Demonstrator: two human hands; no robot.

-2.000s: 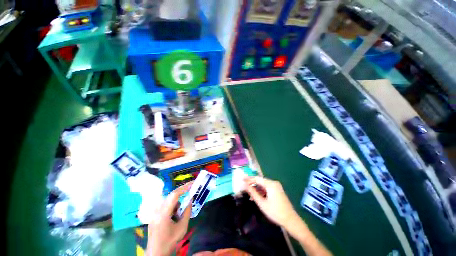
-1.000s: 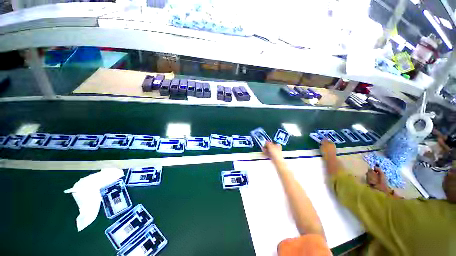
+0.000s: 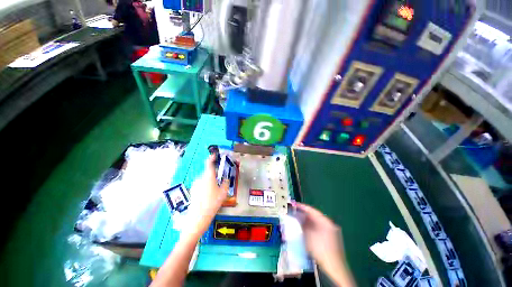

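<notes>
My left hand (image 3: 209,196) is at the left side of the press bed, its fingers around the near-left edge of an upright panel (image 3: 226,170) at the orange-brown fixture (image 3: 233,193). The hand hides part of both. My right hand (image 3: 319,228) is blurred at the bed's front right corner, fingertips by a small pinkish-dark item (image 3: 292,208); whether it grips this is unclear. A pale crumpled wrap (image 3: 293,246) hangs beside the right hand. The blue press head (image 3: 263,128) marked 6 is above the base plate (image 3: 263,174). Another panel (image 3: 177,198) lies on the turquoise table, left.
A heap of clear film (image 3: 132,190) sits in a black-lined box on the floor, left. The control panel (image 3: 359,84) rises at right. The conveyor (image 3: 418,196) carries panels, with a white cloth (image 3: 397,244) and more panels near it. A person (image 3: 135,22) is at the far left bench.
The view has turned from the conveyor, where an arm reached to a panel, back to the press. Two seconds ago my left hand held a panel before the press; now it is at the fixture.
</notes>
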